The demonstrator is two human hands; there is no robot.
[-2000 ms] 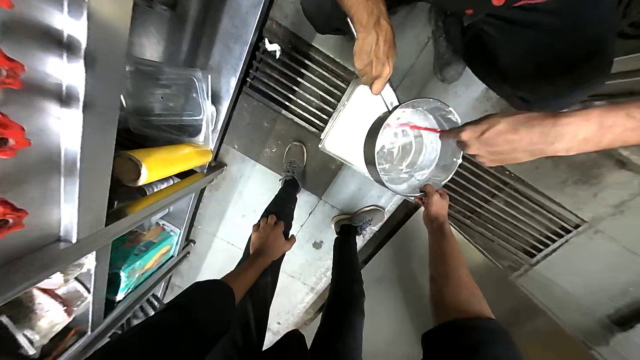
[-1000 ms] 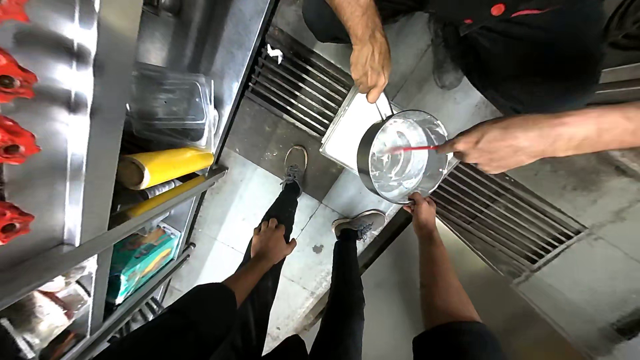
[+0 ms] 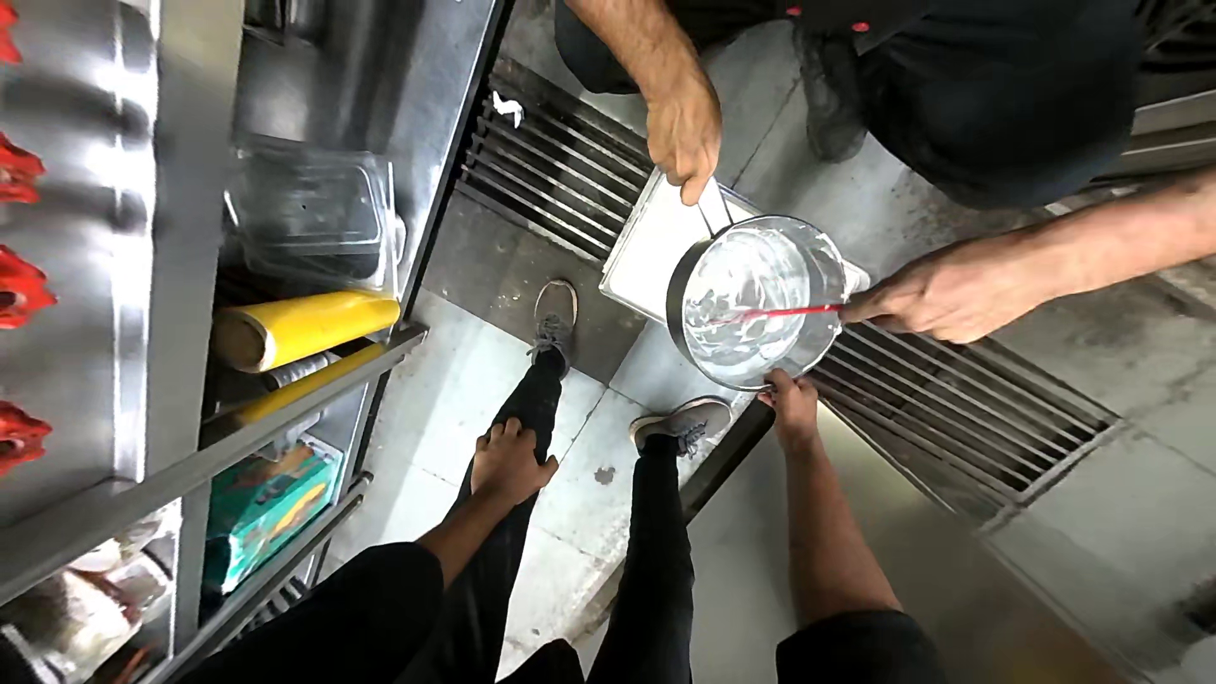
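Observation:
A metal pan [image 3: 750, 294] smeared inside with white cream is tilted over a white-filled rectangular container [image 3: 655, 252]. My right hand [image 3: 790, 404] grips the pan's near rim. Another person's hand [image 3: 686, 133] holds its handle at the far side, while that person's other hand [image 3: 940, 290] holds a red-handled utensil [image 3: 793, 311] whose end lies in the cream. My left hand [image 3: 511, 463] rests on my left thigh with no object visible in it.
A floor drain grate [image 3: 959, 408] runs under the pan. On the left, a steel counter's shelves hold clear plastic containers [image 3: 313, 214], a yellow roll [image 3: 313, 328] and a green pack [image 3: 275, 503]. Red knobs [image 3: 19, 285] line the far left. The other person crouches opposite.
The other person's hand with the red utensil has shifted, and the utensil's end sits at a different spot in the pan. My left hand has stayed on my leg.

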